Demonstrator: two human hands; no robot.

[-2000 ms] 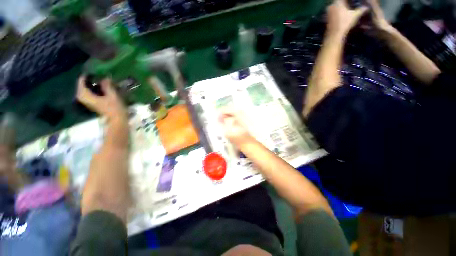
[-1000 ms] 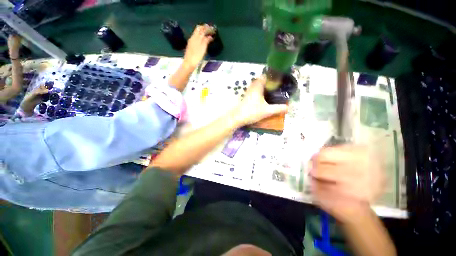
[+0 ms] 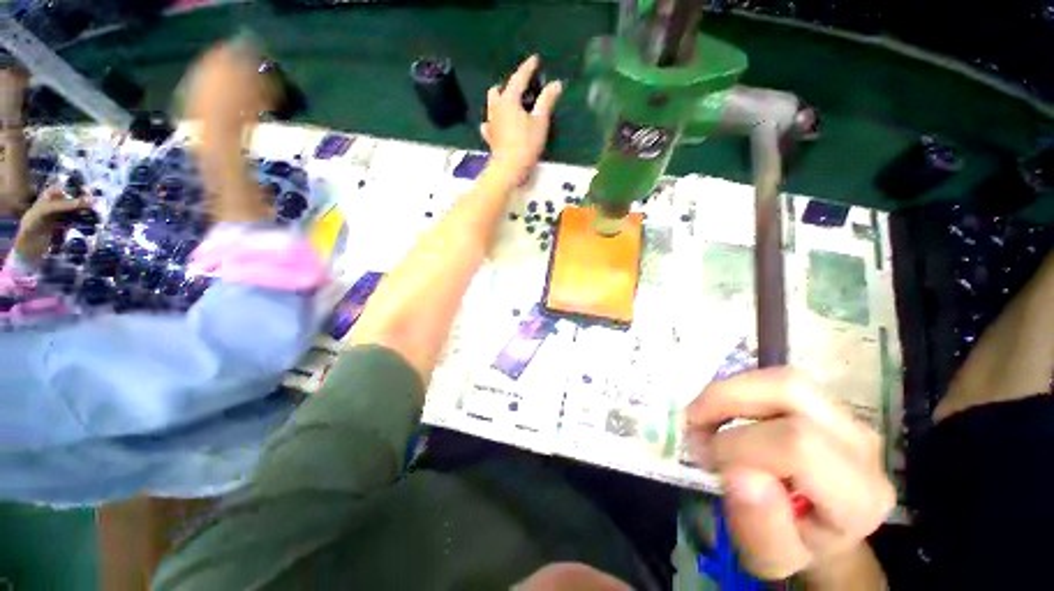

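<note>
My left hand (image 3: 517, 129) reaches over the belt, fingers spread around a dark round housing (image 3: 533, 90); whether it grips the housing is unclear. My right hand (image 3: 798, 468) is closed on the lower end of the press lever (image 3: 769, 248), a bit of red showing between its fingers. The green hand press (image 3: 633, 139) stands over an orange press pad (image 3: 595, 268). The ram tip (image 3: 610, 219) is over the pad's back edge. No housing is on the pad.
Small dark discs (image 3: 540, 217) lie left of the pad on the paper-covered bench (image 3: 717, 335). More housings (image 3: 436, 90) stand on the green belt (image 3: 347, 83). At left, a co-worker's blue sleeve (image 3: 150, 369) is near black parts; another person's arm (image 3: 1006, 335) is at right.
My left hand has moved from the housing under the ram to the belt, and the pad is now bare. My right hand is still on the lever. The co-worker's hand has moved left.
</note>
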